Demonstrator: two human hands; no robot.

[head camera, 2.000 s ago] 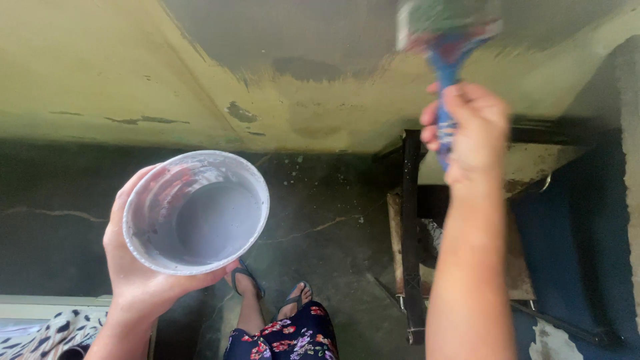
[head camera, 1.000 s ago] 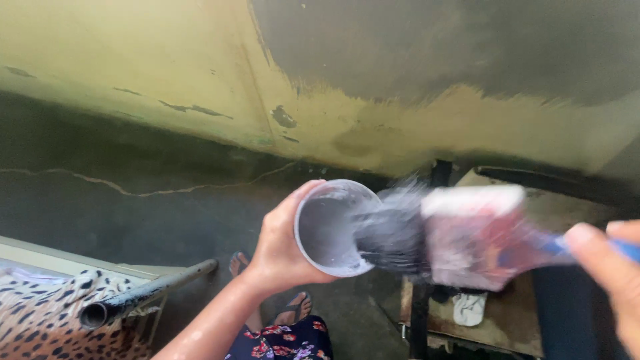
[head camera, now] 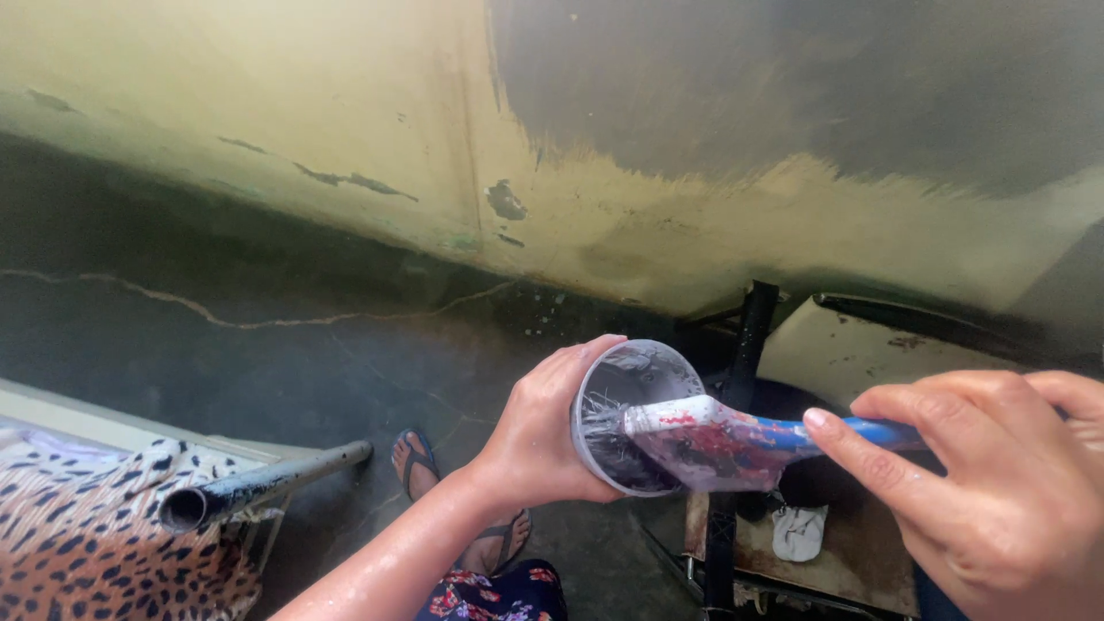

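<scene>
My left hand is wrapped around a translucent plastic tub, tilted so its mouth faces me. Grey paint coats the tub's inside. In my right hand is the blue handle of a wide paintbrush, its pale ferrule area smeared with red and grey. The bristles are inside the tub, their tips partly hidden by its wall. Beyond both hands stands a yellowish wall with a patch of grey paint on its upper right, its lower edge ragged with brush strokes.
A worn chair or frame with dark straps and a pale panel stands at the right, a white cloth-like item on it. At lower left, a metal tube lies by spotted fabric. My sandalled feet are on the dark cracked floor.
Two seconds ago the brush was raised near the wall, apart from the tub. My right hand has brought it down, and its bristles are now inside the tub. The view has shifted.
</scene>
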